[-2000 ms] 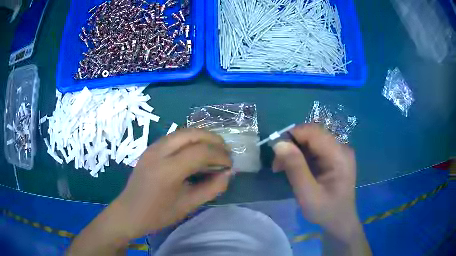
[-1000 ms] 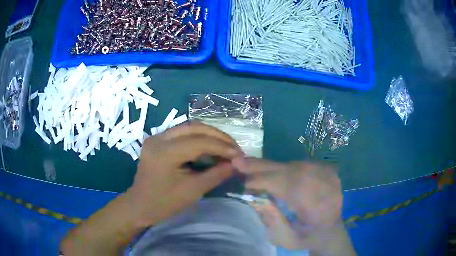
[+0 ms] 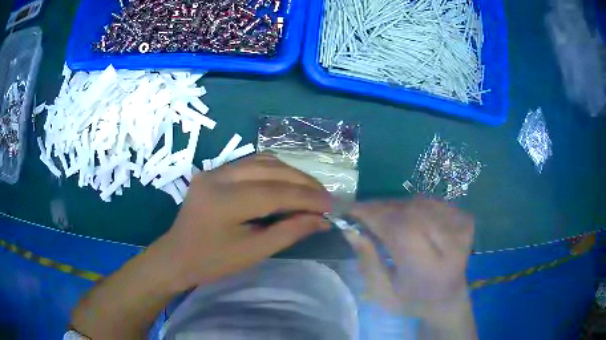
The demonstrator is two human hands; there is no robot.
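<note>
My left hand [image 3: 256, 206] is in front of the pale pad [image 3: 335, 172], fingers pinched, with a dark narrow piece between thumb and fingers. My right hand [image 3: 415, 246] is blurred and meets the left fingertips. A small shiny whitish piece [image 3: 343, 224] shows between the two hands at the right fingertips; its exact shape is blurred. The hands cover the near part of the pad, and crinkled shiny film lies over its far half. A dark edge, perhaps a tool, shows along the right fingers.
White strips [image 3: 126, 133] are heaped at left. Behind are a blue tray of copper-brown metal sleeves [image 3: 193, 30] and a blue tray of thin white rods [image 3: 405, 50]. Fine wire parts [image 3: 445, 169] and a small clear bag [image 3: 535, 141] lie right. A clear box [image 3: 14, 106] stands far left.
From two seconds ago, my right hand has moved in to meet my left, and the white rod it held upright to view no longer shows clearly. The camera view has shifted slightly.
</note>
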